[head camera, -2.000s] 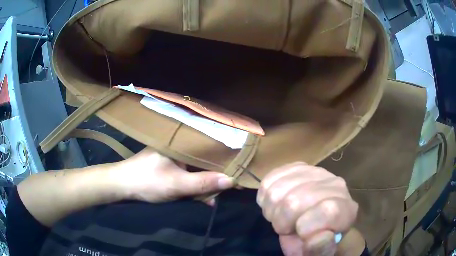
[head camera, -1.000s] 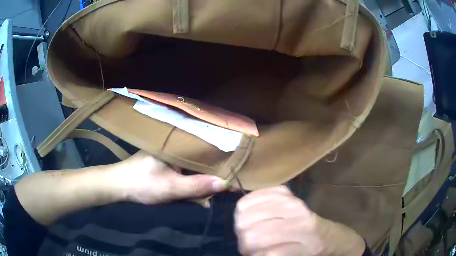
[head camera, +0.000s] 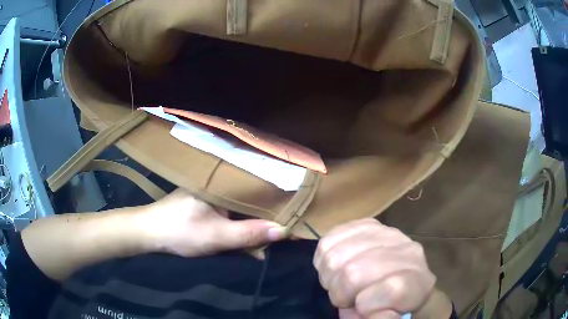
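The tan tote bag (head camera: 261, 205) lies open towards me, its dark inside showing. My left hand (head camera: 205, 227) pinches the near rim at the base of a handle tab (head camera: 301, 198), thumb on top and fingers underneath. My right hand (head camera: 373, 268) is a fist around a hook tool. Its thin dark shaft (head camera: 312, 230) points at the rim beside the tab, and a bit of its pale end (head camera: 406, 316) shows below the fist. Whether the tip is in the fabric is unclear. An orange flap (head camera: 274, 144) and a white sheet (head camera: 236, 156) stand inside the near wall.
Another tan bag panel (head camera: 473, 205) lies at the right, with straps beyond it. A black device (head camera: 554, 99) stands at the right edge. A pale table edge (head camera: 22, 131) is at the left. A loose handle strap (head camera: 93, 152) sticks out left of the bag.
My right fist moved in towards the rim and down-left, then back out to the right. The bag shifted slightly and returned. My left hand keeps its pinch.
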